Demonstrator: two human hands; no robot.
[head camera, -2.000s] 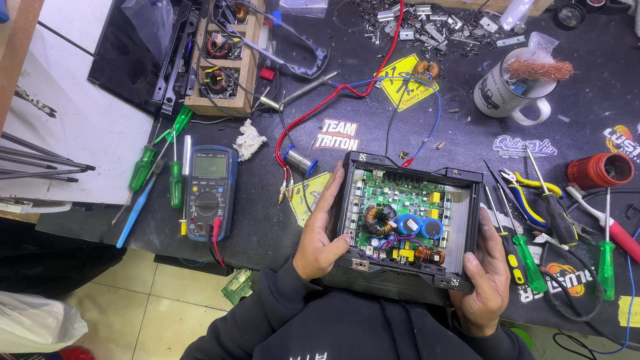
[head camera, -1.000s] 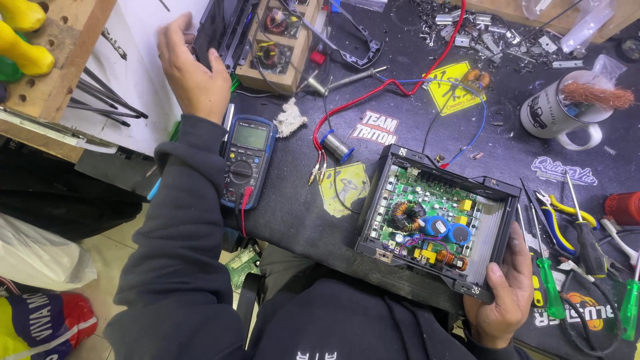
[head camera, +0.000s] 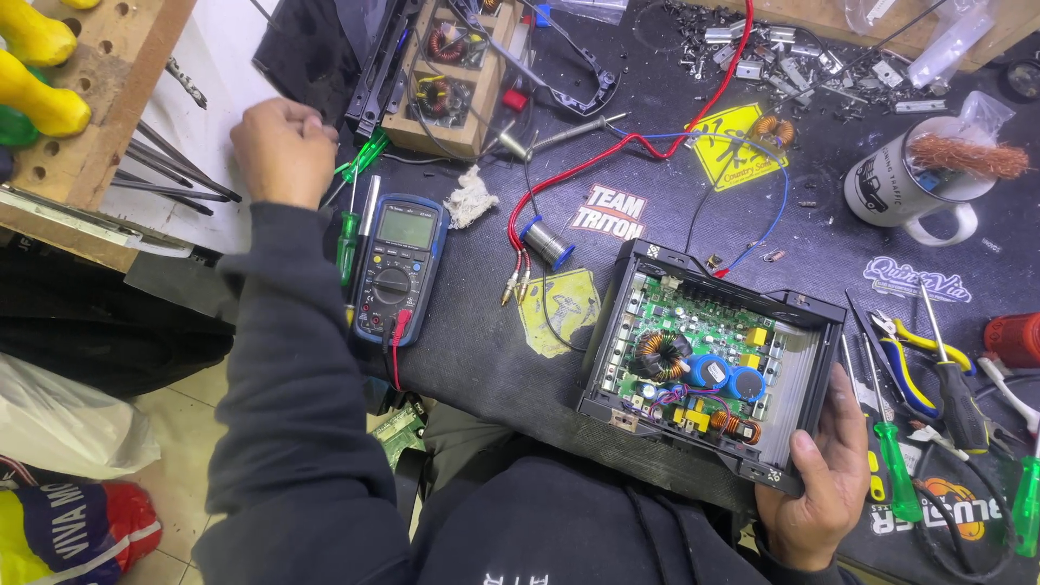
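Note:
An open amplifier chassis (head camera: 800, 382) of black metal lies tilted near the table's front edge, its green circuit board (head camera: 682, 317) facing up. Wound copper coils, blue capacitors and yellow parts stand on the board. My right hand (head camera: 821, 479) grips the lower right corner of the chassis, thumb on the rim. My left hand (head camera: 286, 150) is away at the upper left, over the white surface beside a black sheet, its fingers curled; whether they hold anything is hidden. Between my hands lie a digital multimeter (head camera: 398, 268) with its leads plugged in and a solder spool (head camera: 547, 242).
Green-handled screwdrivers (head camera: 347, 248) lie left of the multimeter. A wooden box (head camera: 479, 134) of coils and a soldering iron (head camera: 569, 136) are behind. Pliers (head camera: 906, 374), more screwdrivers and a white mug (head camera: 894, 183) stand or lie at right. Loose screws and metal clips (head camera: 788, 65) cover the back.
My left hand has let go of the chassis' left side and reached to the upper left, where its fingers have now curled. My right hand keeps its hold on the chassis. The view has shifted left.

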